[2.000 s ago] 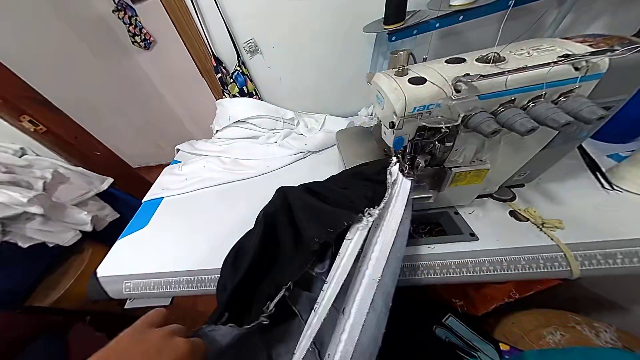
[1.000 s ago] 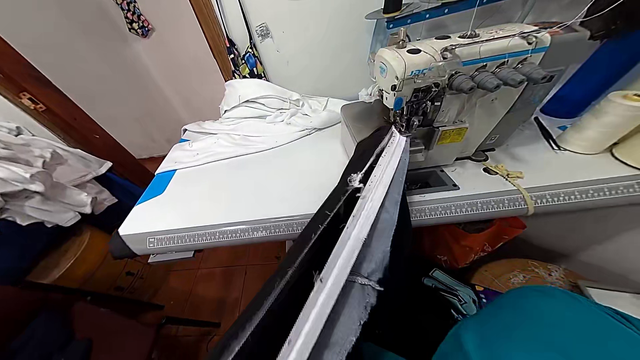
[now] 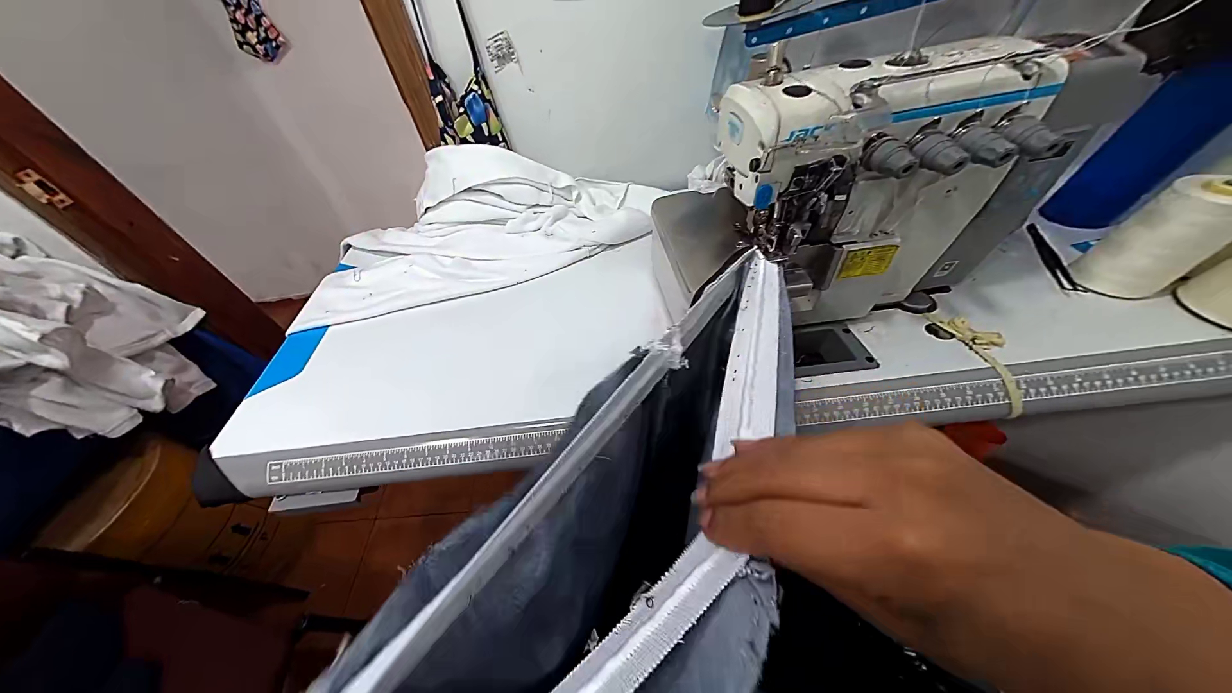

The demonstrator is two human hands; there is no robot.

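A dark garment (image 3: 549,539) with a white elastic waistband (image 3: 751,385) stretches from the overlock sewing machine (image 3: 895,173) down towards the camera. One end of the band lies at the presser foot and needle area (image 3: 765,236). My right hand (image 3: 847,510) grips the near white band below the machine, fingers folded over it. A second pale strip of the same garment runs to the left, with a frayed knot of thread on it. My left hand is out of view.
White fabric (image 3: 500,221) lies heaped on the sewing table (image 3: 433,366), left of the machine. Thread cones (image 3: 1155,241) and black tweezers or snips (image 3: 1054,260) are at the right. A cord (image 3: 991,356) hangs over the ruler-marked front edge. More white cloth (image 3: 77,337) is piled at far left.
My right hand has come into view from the right and taken hold of the band. The garment's two edges have spread apart. A hand at the lower left two seconds ago is gone from view.
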